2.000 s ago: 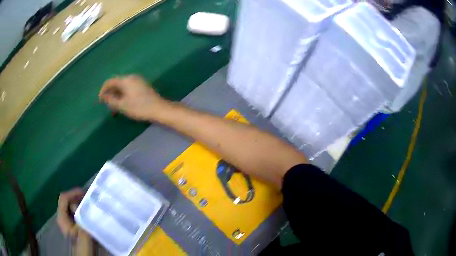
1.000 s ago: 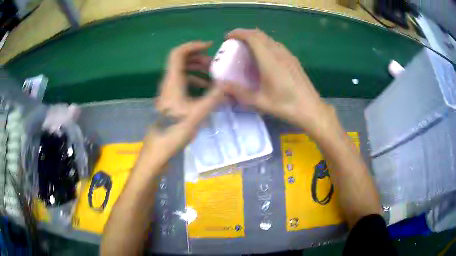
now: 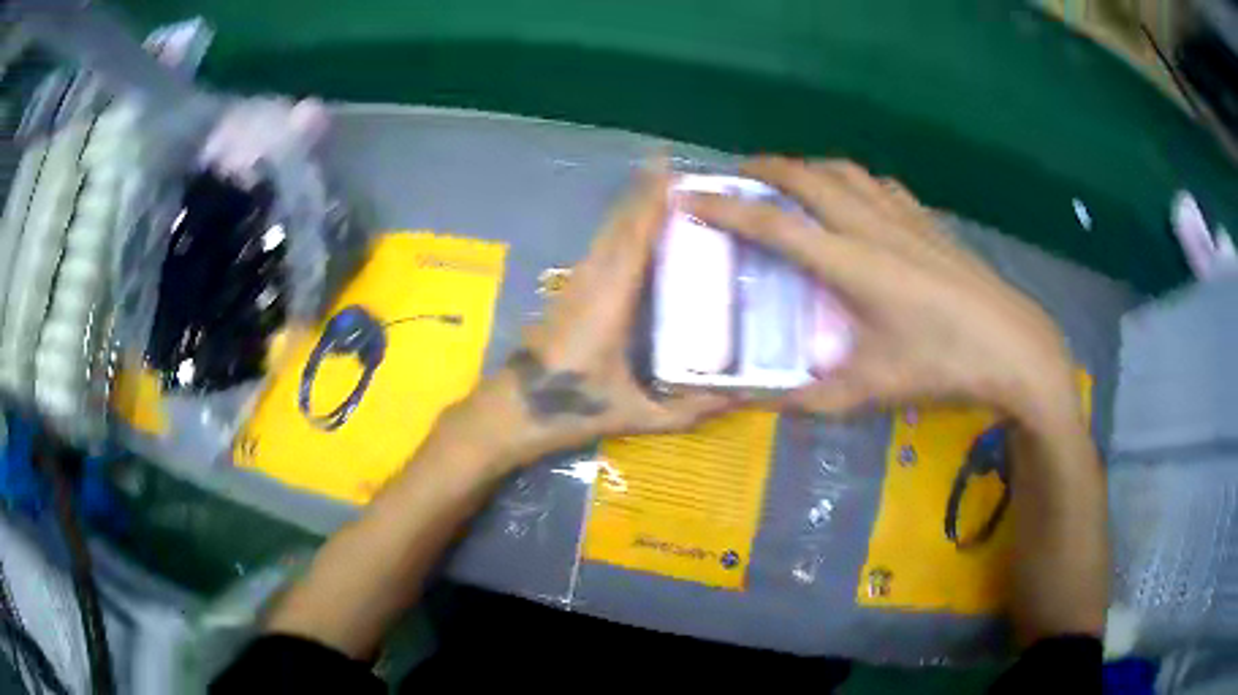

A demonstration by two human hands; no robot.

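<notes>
A white insert tray (image 3: 767, 330) is in the middle of the view, above the grey-and-yellow printed sheet. A pale pink oblong piece (image 3: 697, 302) lies in its left compartment. Another pink piece (image 3: 827, 334) shows at its right side, partly under my right hand. The narrow middle part shows no cable that I can make out. My left hand (image 3: 597, 333) holds the tray's left side and lower edge. My right hand (image 3: 903, 278) is over the tray's top and right side, fingers on the pieces. Both hands are slightly blurred.
A clear bag of black cables (image 3: 217, 278) stands at left, with pink pieces (image 3: 258, 136) at its top. White rounded pieces (image 3: 79, 258) are at far left. The green belt (image 3: 543, 68) runs behind. Tray stacks (image 3: 1178, 407) are at right, a pink piece (image 3: 1197, 234) beside them.
The pink piece held above the tray a second ago is lower, and two pink pieces now show in the tray. Both hands have moved down around the tray. The view has shifted left and down.
</notes>
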